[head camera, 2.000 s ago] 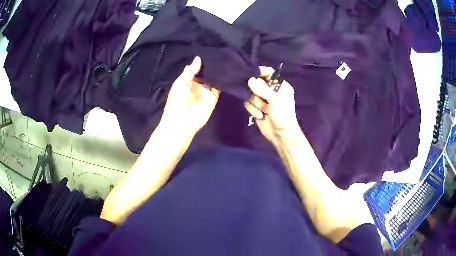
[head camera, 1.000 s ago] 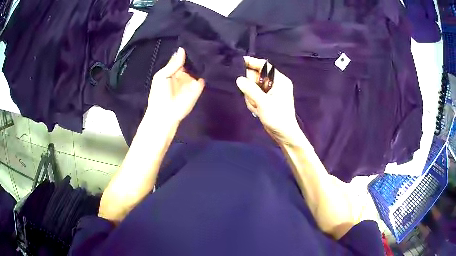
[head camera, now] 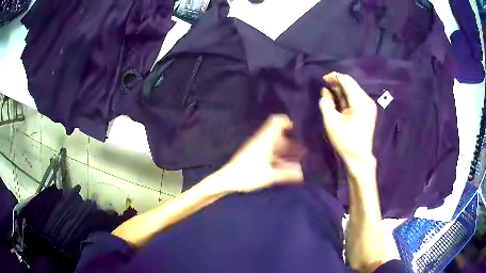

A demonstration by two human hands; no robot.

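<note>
A dark purple garment (head camera: 421, 138) lies spread on the white-topped table (head camera: 125, 128). A white diamond sticker (head camera: 385, 99) with a dark dot is on its right part. My left hand (head camera: 266, 157) is blurred over the garment's near middle, fingers curved around a fold of dark cloth; the grip is not clear. My right hand (head camera: 349, 114) is farther right, closed around the dark thread snips (head camera: 337, 93), which are partly hidden in the palm.
A second dark garment (head camera: 74, 64) lies at the left, with a dark ring-like hook (head camera: 130, 80) near its edge. Dark garments (head camera: 58, 226) hang at lower left above the tiled floor. A blue mesh basket (head camera: 442, 240) is at lower right.
Both hands have moved right; my left hand has also come lower, toward my body. My right hand has left the cloth near the middle. The garments appear shifted right and down in view.
</note>
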